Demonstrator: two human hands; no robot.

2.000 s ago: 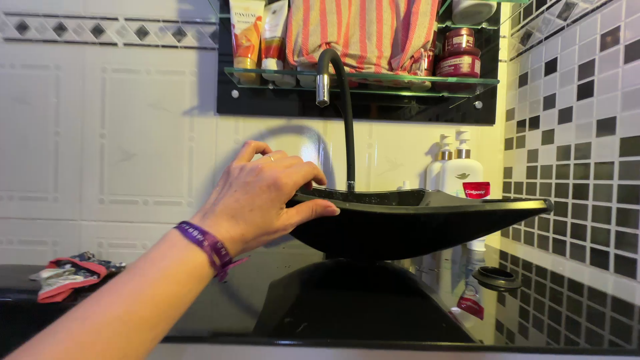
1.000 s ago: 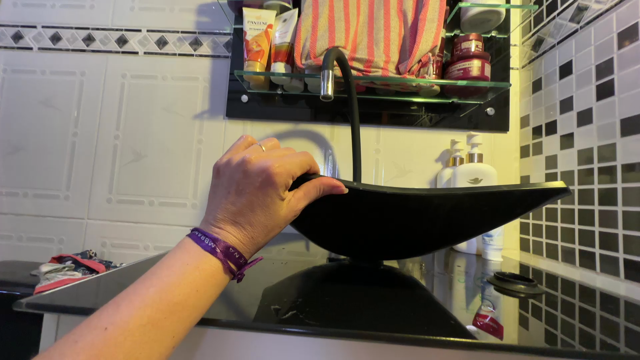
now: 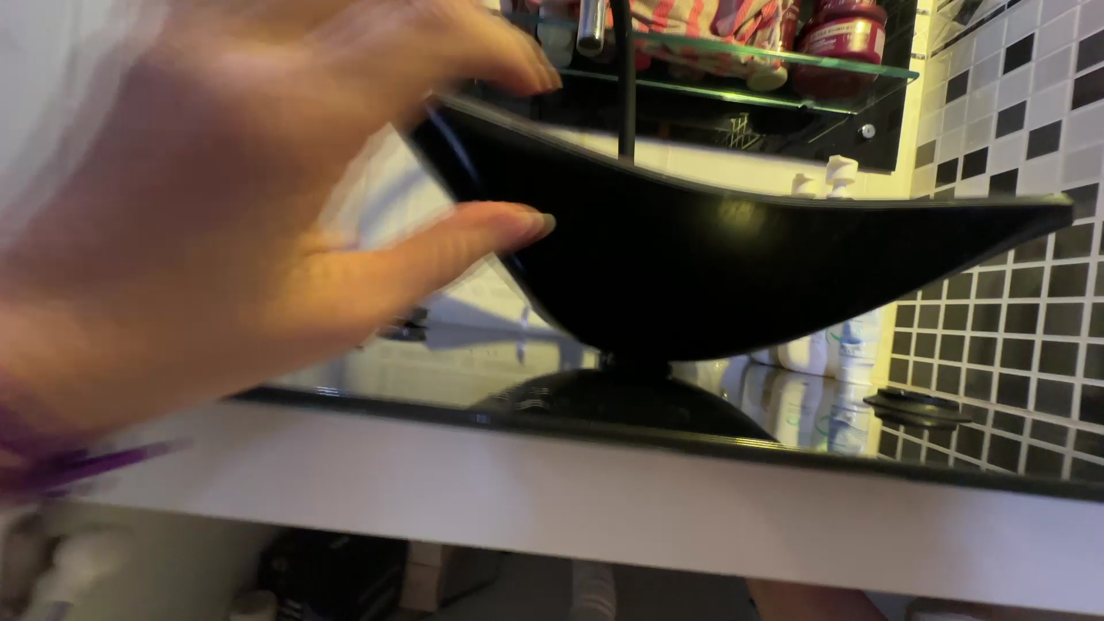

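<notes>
My left hand (image 3: 259, 190), blurred and large at the left, has its thumb and fingers spread at the left corner of a black vessel sink (image 3: 690, 250). The thumb tip overlaps the sink's outer wall; whether it touches cannot be told. A purple wristband (image 3: 95, 466) is on the wrist. The sink stands on a glossy dark countertop (image 3: 414, 371). Behind its rim rises a black flexible faucet neck (image 3: 625, 86) with a metal spout tip (image 3: 592, 26). My right hand cannot be made out; a blurred patch of skin shows at the bottom edge.
A glass shelf (image 3: 828, 73) above holds a striped cloth (image 3: 707, 21) and dark red jars (image 3: 845, 39). Pump bottles (image 3: 841, 177) stand behind the sink. A round black object (image 3: 918, 405) lies on the countertop at right, near the mosaic tile wall (image 3: 1026, 319). Dark items show below the counter.
The left hand's thumb and fingers have opened from around the sink's left rim, where they were a second ago. The view has moved closer and lower, showing the space under the counter.
</notes>
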